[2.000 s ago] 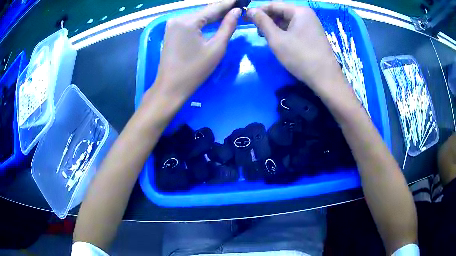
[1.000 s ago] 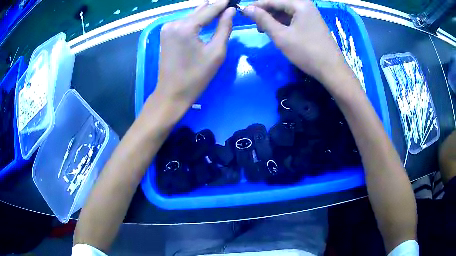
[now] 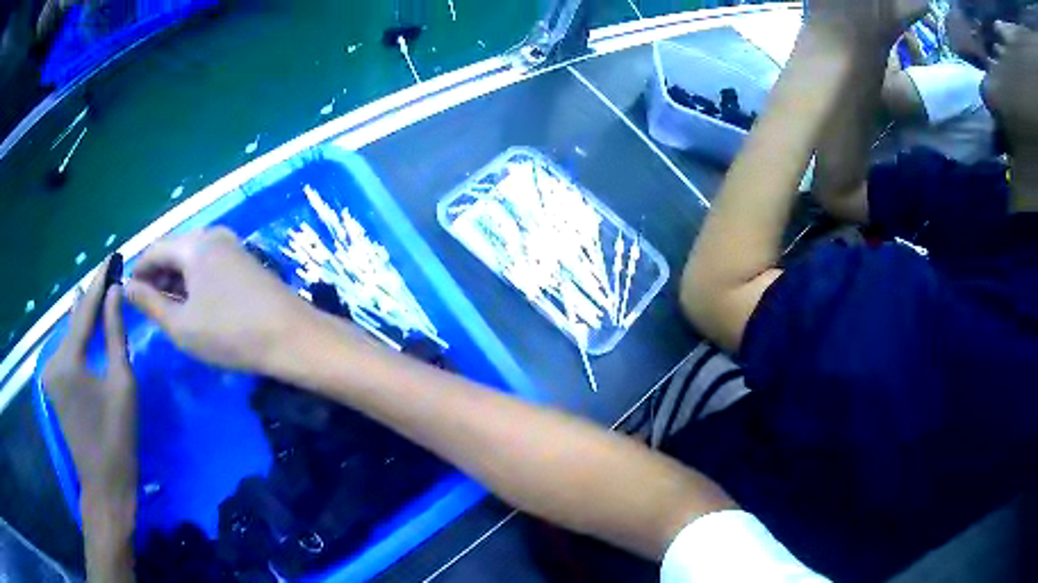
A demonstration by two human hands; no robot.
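My left hand (image 3: 97,387) is at the left, over the far left part of the large blue tray (image 3: 381,199), its fingertips on a small black housing (image 3: 115,269). My right hand (image 3: 216,298) meets it there, thumb and finger pinched against the housing; whether it holds a stick part is too small to tell. Black housings (image 3: 307,456) are piled in the tray's near part. Pale stick parts (image 3: 359,268) lie in the tray's far right part, partly behind my right forearm.
A small clear tray (image 3: 535,245) packed with pale sticks stands right of the blue tray, one stick poking out. A clear box (image 3: 706,103) with black pieces is farther right. Another person (image 3: 876,308) sits at the right. The green belt (image 3: 285,57) with joined pieces (image 3: 403,48) runs beyond the pale metal edge.
The view has swung to the right, so the trays appear further left and the neighbouring person is in view. Both hands remain together at the black housing. The clear boxes at the left have mostly left view.
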